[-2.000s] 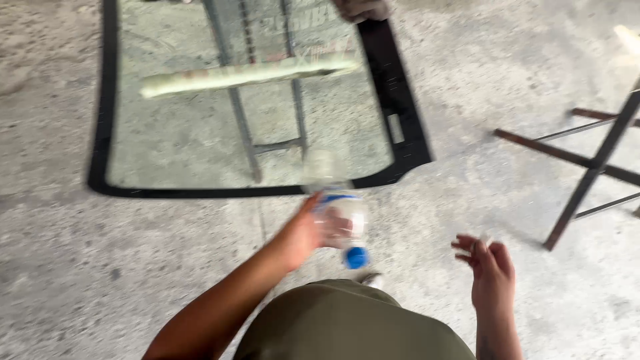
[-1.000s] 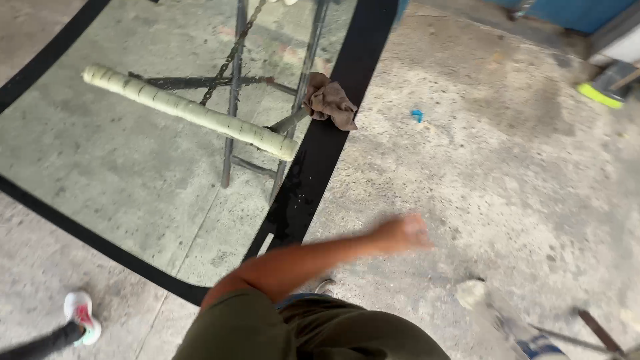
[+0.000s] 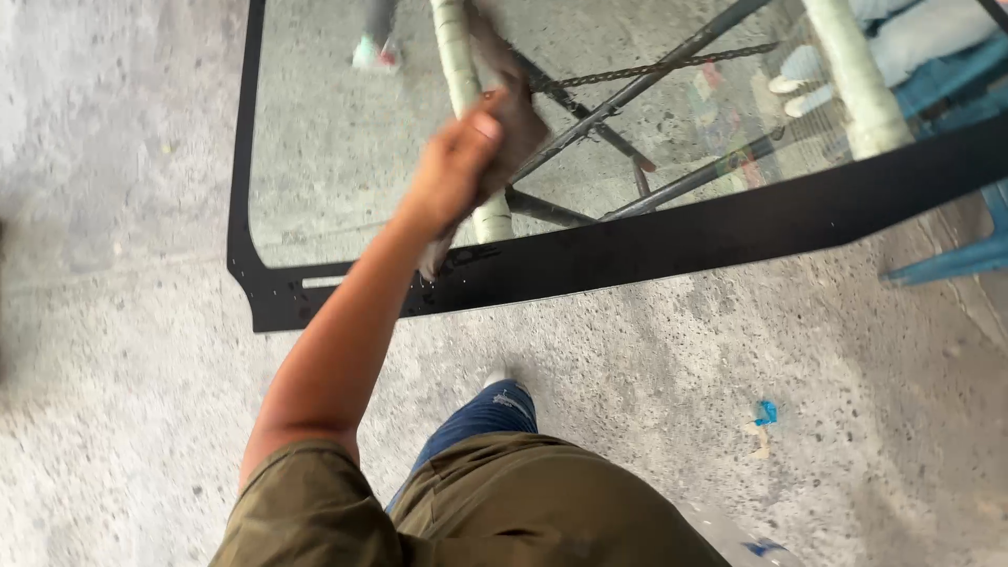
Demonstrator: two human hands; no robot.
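Observation:
My left hand point(image 3: 465, 150) is closed on a brown cloth point(image 3: 516, 130), blurred by motion, above the lower part of a vehicle windshield with a black border point(image 3: 630, 252). Water drops and wet marks show on the border just below the cloth. Beneath the glass, a pale wrapped support bar point(image 3: 455, 55) runs down past my hand, and a second pale wrapped bar point(image 3: 858, 79) stands to the right. My right hand is out of view. Part of a clear plastic bottle with blue on it point(image 3: 756, 543) shows at the bottom right edge; what holds it is hidden.
Dark metal stand legs point(image 3: 630, 90) and a chain point(image 3: 661, 71) show through the glass. A person's shoe point(image 3: 378, 55) is at upper left, another person's legs point(image 3: 929, 39) at upper right. Blue plastic furniture point(image 3: 945, 260) stands at right. A blue scrap point(image 3: 765, 413) lies on the concrete floor.
The view has swung strongly. The brown cloth lay on the black border one second ago; my left hand, empty then, now grips it. Two seconds ago that hand held the bottle.

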